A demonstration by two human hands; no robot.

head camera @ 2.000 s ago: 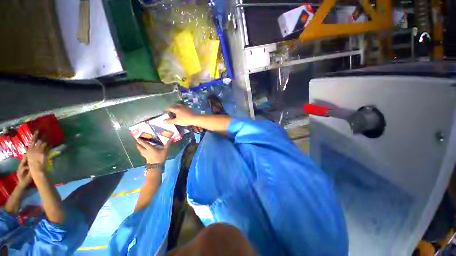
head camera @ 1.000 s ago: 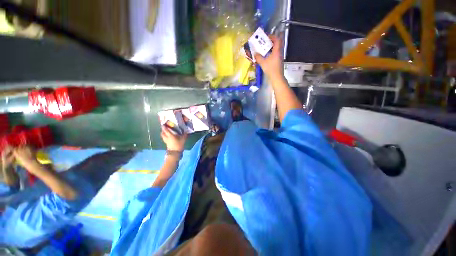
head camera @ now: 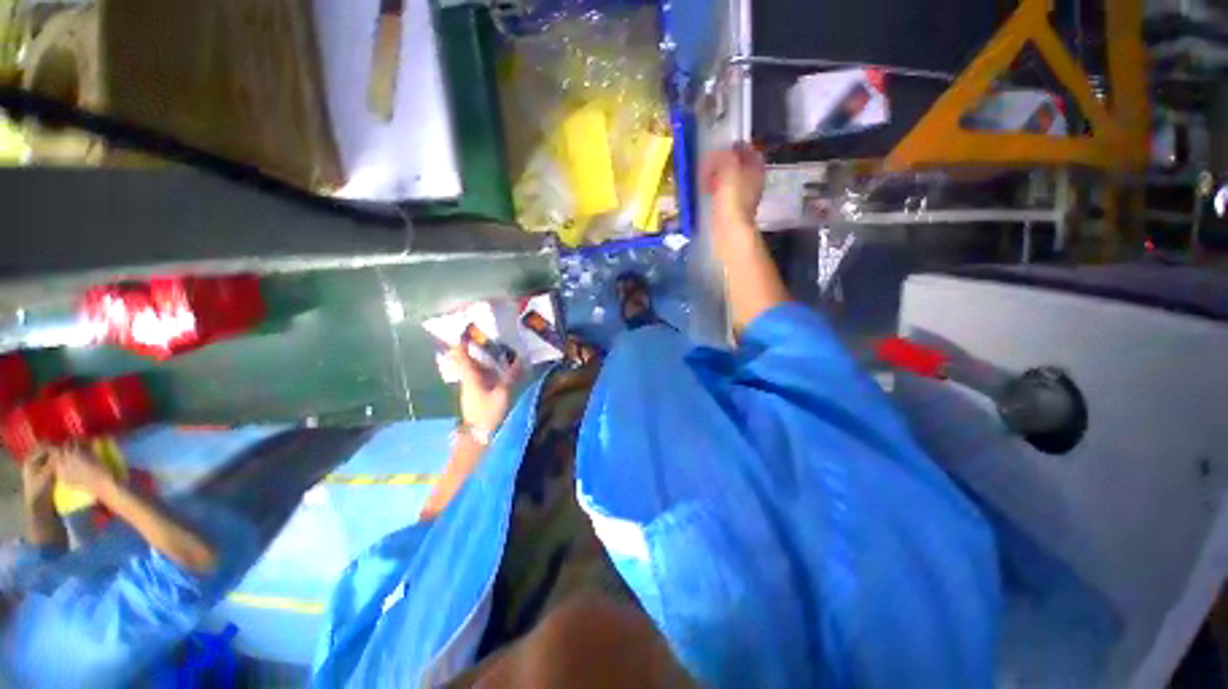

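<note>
Small white retail boxes with dark device pictures lie at the right end of the green workbench. My left hand is at the front edge of these boxes, its fingers on one of them; the grip is partly hidden. My right hand is blurred and reaches forward beside the machine's pale frame, with no box visible in it. A white box with a red corner lies on the dark infeed conveyor.
A blue-rimmed bin holds clear film and yellow pieces. An orange bracket spans the conveyor. A pale machine cabinet with a red-handled lever stands at right. At left are red packs and another person's hands.
The box that was in my right hand is no longer there, and a box shows on the conveyor. My right hand has drawn back slightly. The boxes under my left hand have spread apart.
</note>
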